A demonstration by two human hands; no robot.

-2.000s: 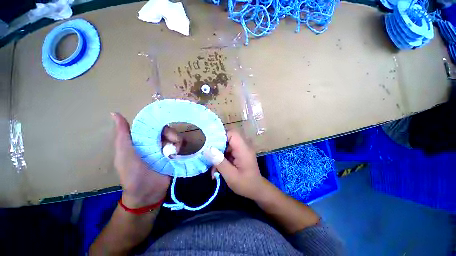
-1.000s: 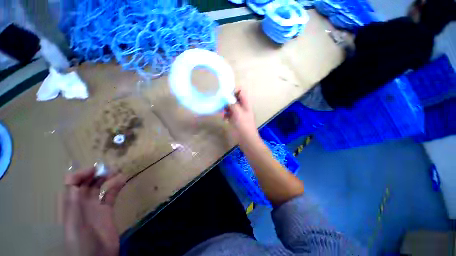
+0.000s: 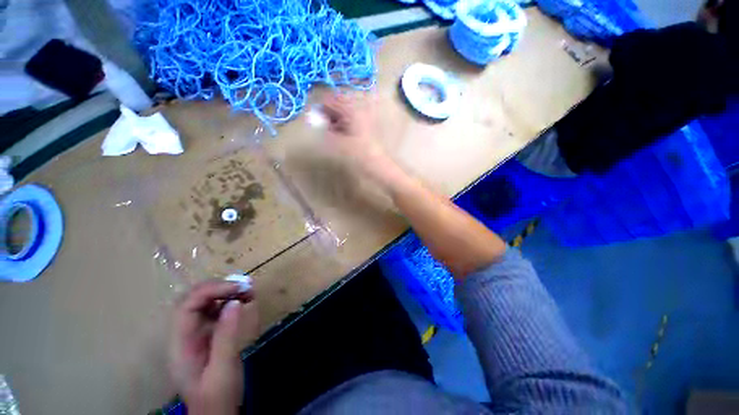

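A light-blue covered ring (image 3: pixel 429 91) lies flat on the cardboard, beyond and to the right of my right hand, in front of a stack of rings (image 3: pixel 488 31). My right hand (image 3: pixel 348 130) is blurred, holds no ring and is near the front edge of the tangled blue cord pile (image 3: pixel 251 49). My left hand (image 3: pixel 212 332) is over the near part of the table with fingers curled and a white wrap on a fingertip. Whether it holds something small cannot be told. Another ring with a raised collar (image 3: pixel 50 235) lies at the left.
A small white nozzle (image 3: pixel 229 215) stands in a brown-speckled patch. A white scrap (image 3: pixel 143 133) and a dark phone (image 3: pixel 65 66) are at the far left. A person in dark clothes (image 3: pixel 664 93) is at the right. Blue crates (image 3: pixel 640 194) are below the table edge.
The ring was in both hands, then carried right in my right hand. It now lies on the table, let go. My right hand has moved back toward the cord pile. The view has swung right.
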